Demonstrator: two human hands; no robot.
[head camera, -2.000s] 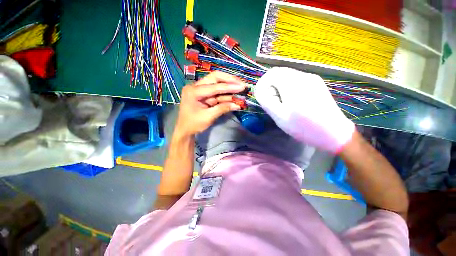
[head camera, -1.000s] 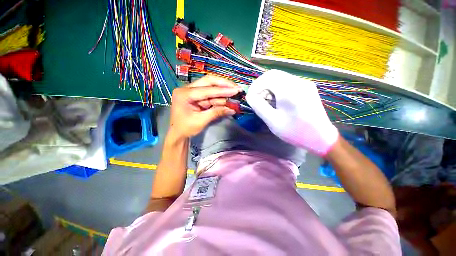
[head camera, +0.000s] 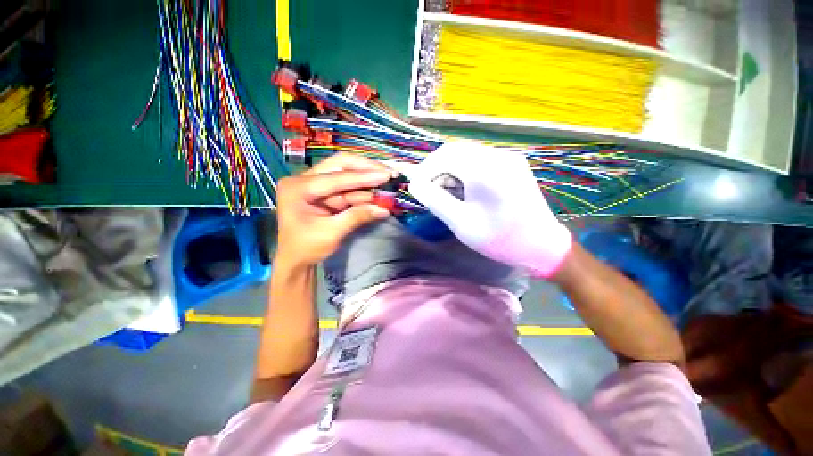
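Note:
My bare left hand (head camera: 325, 209) grips a small red-and-black connector housing (head camera: 390, 198) just off the bench edge. My gloved right hand (head camera: 486, 200) is beside it, thumb and fingertips pinched together at the housing's right side. Any wire between these fingertips is too small to tell. Part-assembled harnesses (head camera: 374, 120) lie on the green mat beyond my hands, red connectors at the left and mixed wires fanning right behind the glove.
A white compartment tray (head camera: 713, 147) holds yellow wires (head camera: 544, 85) and red wires (head camera: 570, 20). A mixed wire bundle (head camera: 209, 98) lies left of the yellow tape line (head camera: 283, 36). Blue stools (head camera: 214, 254) and parts of seated people (head camera: 71, 276) are on both sides.
The whole view has shifted, so the bench and tray appear further left. Both hands stay together at the connector housing, with only slight finger movement.

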